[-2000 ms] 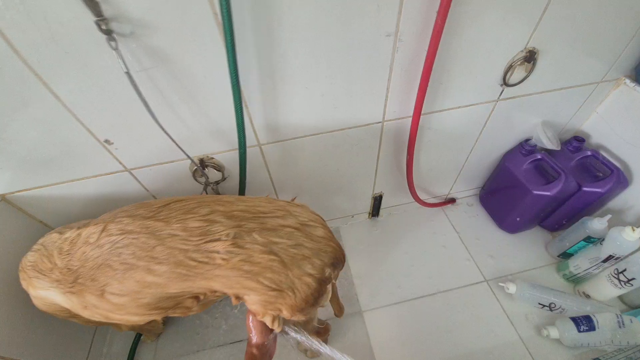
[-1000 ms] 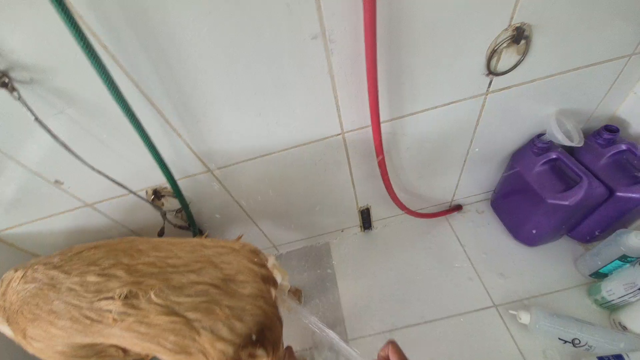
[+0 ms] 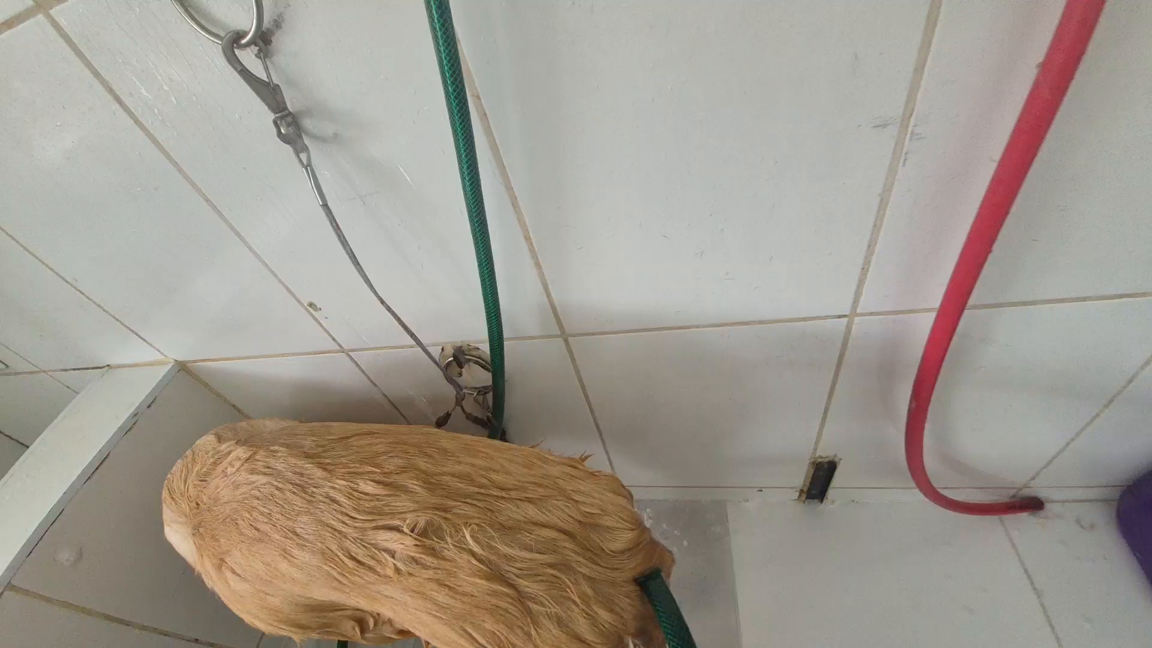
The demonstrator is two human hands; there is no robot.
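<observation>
A dog with wet golden fur [image 3: 405, 531] stands low in the tiled tub, its back seen from above. The end of a green hose [image 3: 664, 607] lies against its rear at the lower edge of the view. Neither of my hands shows in the view, so what holds the hose is hidden. Behind the dog, a metal cable with a snap hook [image 3: 270, 94] runs from an upper wall ring down to a lower ring [image 3: 468, 364].
A green hose [image 3: 472, 198] hangs down the tiled wall behind the dog. To the right, a red hose [image 3: 958, 288] curves down to the floor tiles. A purple jug [image 3: 1138, 522] shows at the right edge, and a tub wall edge [image 3: 81, 459] is at left.
The view has shifted left and closer. A hand at the bottom edge one second ago is out of view. The water stream seen before no longer shows, and a green hose end appears at the dog's rear.
</observation>
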